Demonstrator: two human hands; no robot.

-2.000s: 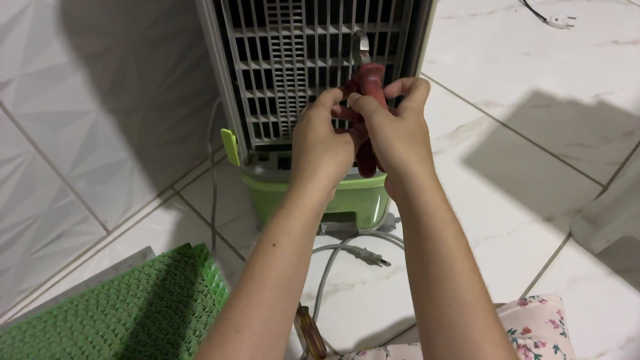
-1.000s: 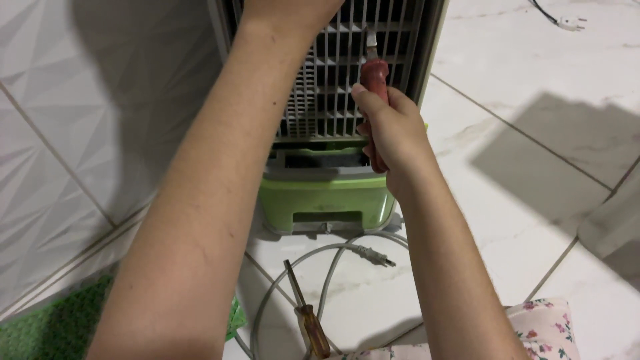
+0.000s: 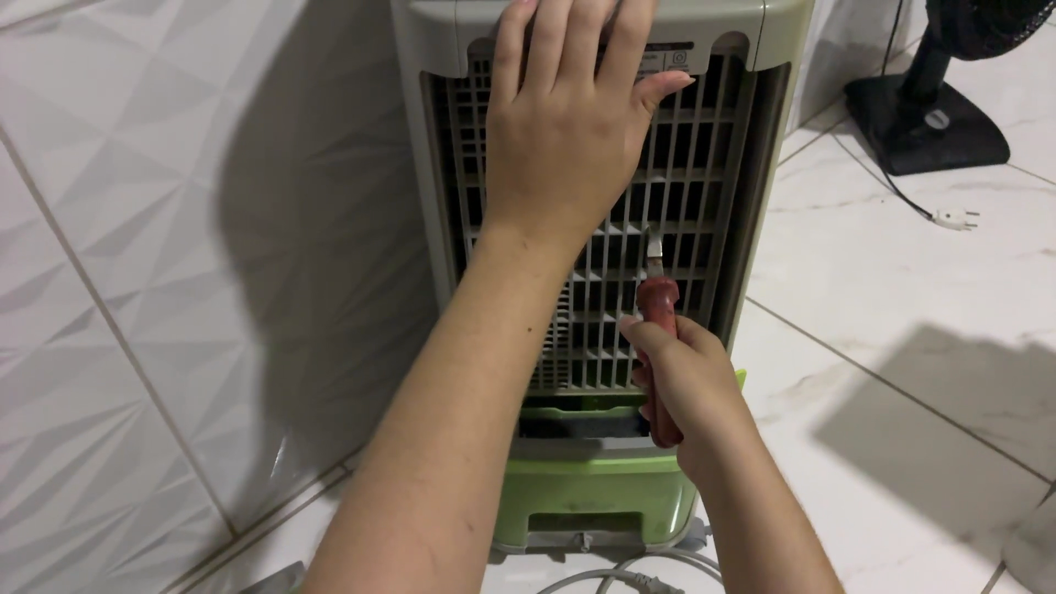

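An air cooler (image 3: 470,37) with a grey housing and a slatted plastic grille (image 3: 697,198) stands upright on the floor. My left hand (image 3: 565,124) lies spread over the upper grille, its fingertips reaching the housing's top edge. Lower down on the right, my right hand (image 3: 685,363) grips a red-handled tool (image 3: 657,301), whose short metal tip points up in front of the slats. The tool's kind cannot be told. Below the grille is the cooler's green water tank (image 3: 602,487), partly behind my forearms.
A textured white wall (image 3: 148,247) rises at the left. Grey power cord (image 3: 602,575) lies coiled below the cooler. At the upper right stand a black fan base (image 3: 928,124) and a cord with a white plug (image 3: 955,219), on marbled floor tiles (image 3: 858,280).
My left hand has left the red-handled tool and moved up onto the top of the grille. My right hand still holds the tool. The view has shifted upward, showing the fan base.
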